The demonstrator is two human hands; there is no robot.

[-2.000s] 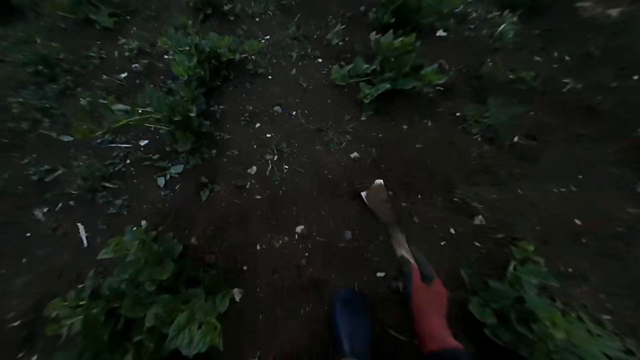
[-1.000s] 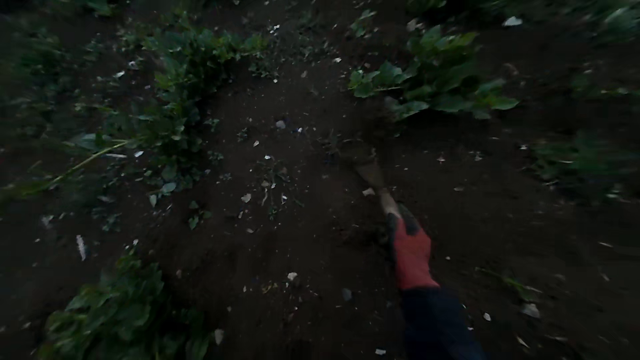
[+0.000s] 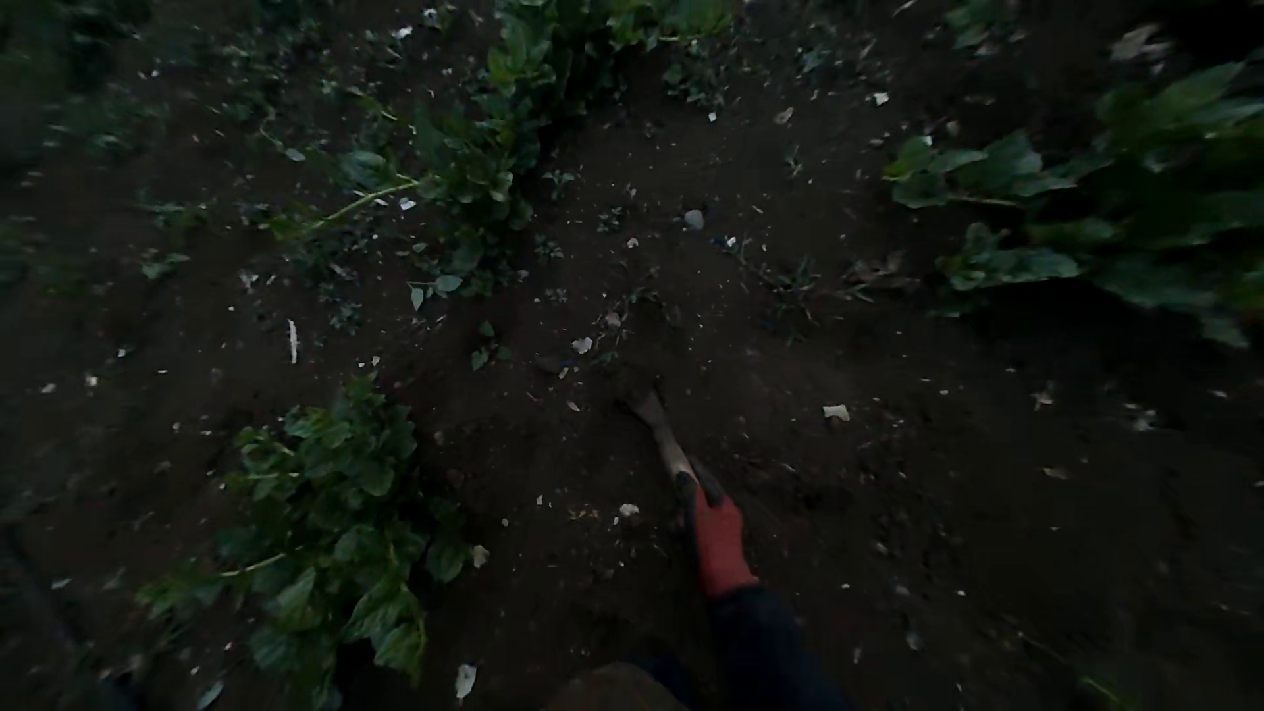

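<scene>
My right hand [image 3: 719, 533], in a red and black work glove with a dark sleeve behind it, grips the handle of a short hand hoe [image 3: 669, 444]. The tool points up and to the left, and its dull metal blade rests at the dark soil, its edge partly hidden there. Just beyond the blade lie small weeds [image 3: 642, 296] and a pale stone or chip [image 3: 582, 345]. My left hand is out of the frame.
A leafy green plant [image 3: 336, 523] grows at the lower left, another [image 3: 1116, 197] at the upper right. More foliage [image 3: 484, 138] runs along the top left. A rounded grey stone [image 3: 693, 219] lies farther ahead among scattered pale bits. The scene is dim.
The hoe was at bare soil two seconds ago, then near the base of the upper right plant; now it is by the small weeds, left of that plant. The view has shifted.
</scene>
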